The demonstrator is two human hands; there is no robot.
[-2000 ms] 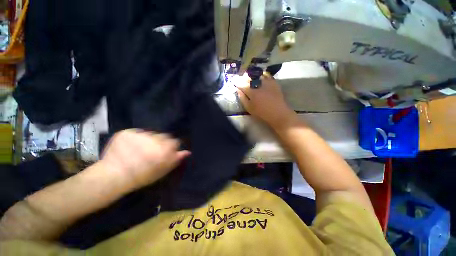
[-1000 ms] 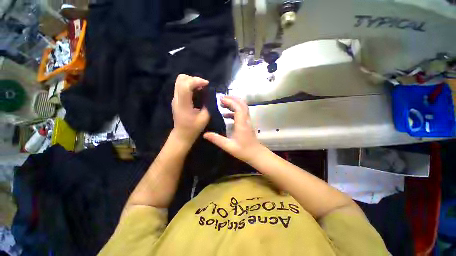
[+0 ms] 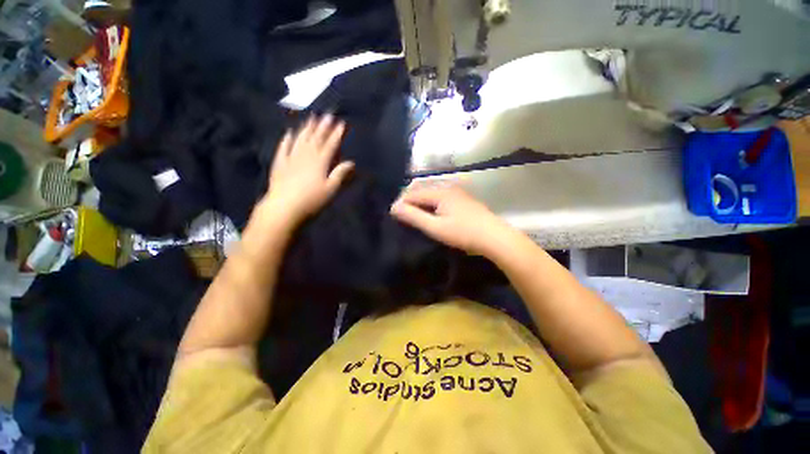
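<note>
A large black cloth garment point(image 3: 222, 115) is heaped left of the needle and hangs over the table's front edge toward the lap. My left hand point(image 3: 306, 170) lies on the cloth with its fingers spread, slightly blurred. My right hand point(image 3: 442, 213) has curled fingers at the cloth's right edge, by the table's front edge; whether it pinches the cloth I cannot tell. The off-white sewing machine point(image 3: 568, 35) is marked "TYPICAL". Its presser foot area point(image 3: 431, 97) is beside the bright light, with no hand at it.
A blue tray point(image 3: 739, 177) with a white ring and a red-handled tool stands right of the machine. Papers point(image 3: 648, 301) lie below the table's front edge. An orange basket point(image 3: 89, 97) and a yellow box point(image 3: 96, 238) stand at left. More dark cloth point(image 3: 115, 346) lies at lower left.
My right hand has come back from the needle area to the table's front edge. My left hand has opened and moved onto the cloth. More of a white strip shows between the cloth folds.
</note>
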